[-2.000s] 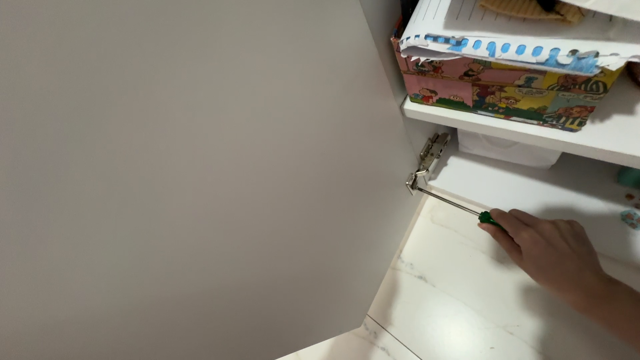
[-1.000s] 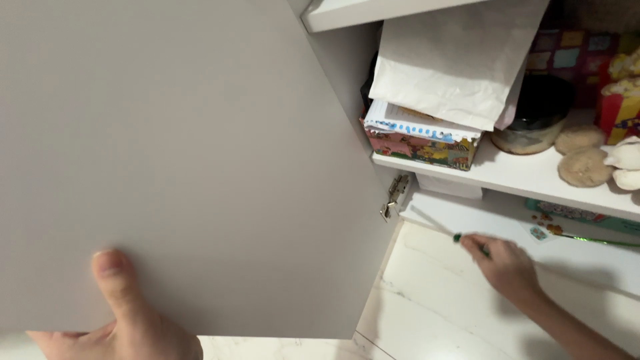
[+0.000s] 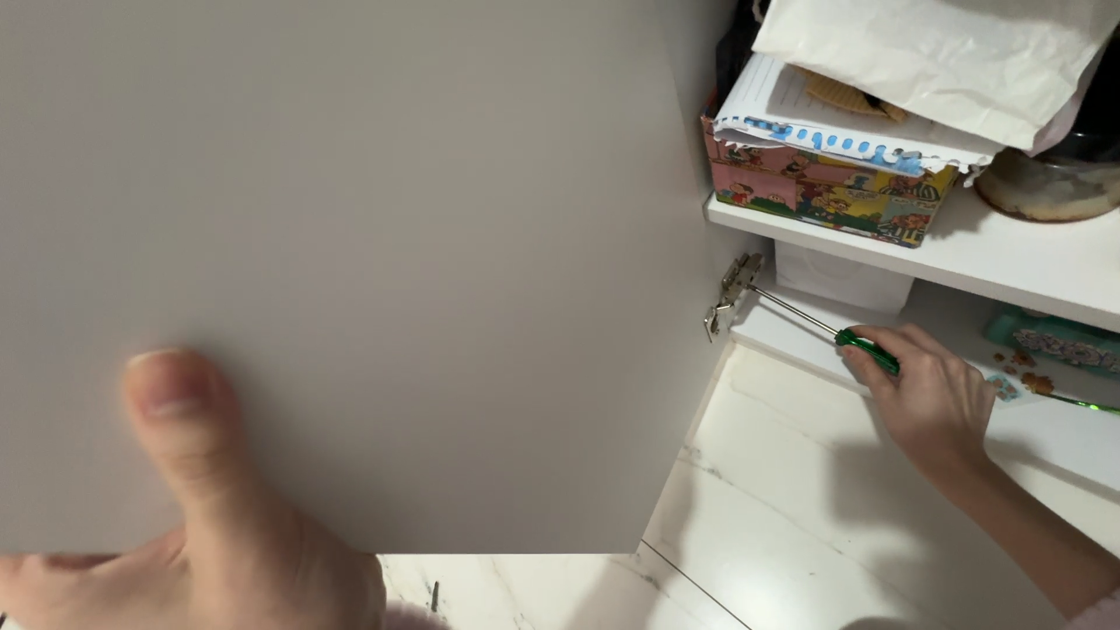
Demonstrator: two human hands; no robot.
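At the lower left, my left hand (image 3: 236,516) grips the bottom edge of a plain grey cabinet door (image 3: 394,262), its thumb on the door's face. My right hand (image 3: 927,394) holds a screwdriver (image 3: 866,348) by its green handle. The thin metal shaft points left, and its tip meets the metal cabinet hinge (image 3: 739,276) on the side panel beneath the shelf. One hinge arm reaches down and left toward the door's edge. Whether the tip sits in a screw is too small to tell.
Above the hinge, a white shelf (image 3: 884,254) holds a comic-patterned box (image 3: 822,192) under notebook paper, and a round container (image 3: 1050,185). A white box (image 3: 842,273) and a teal package (image 3: 1059,341) lie on the lower shelf. Marble-patterned floor tiles (image 3: 770,490) are below.
My left hand, out of view two seconds ago, is now on the door. The screwdriver tip has moved from the hinge's lower end near the door to its part on the side panel.
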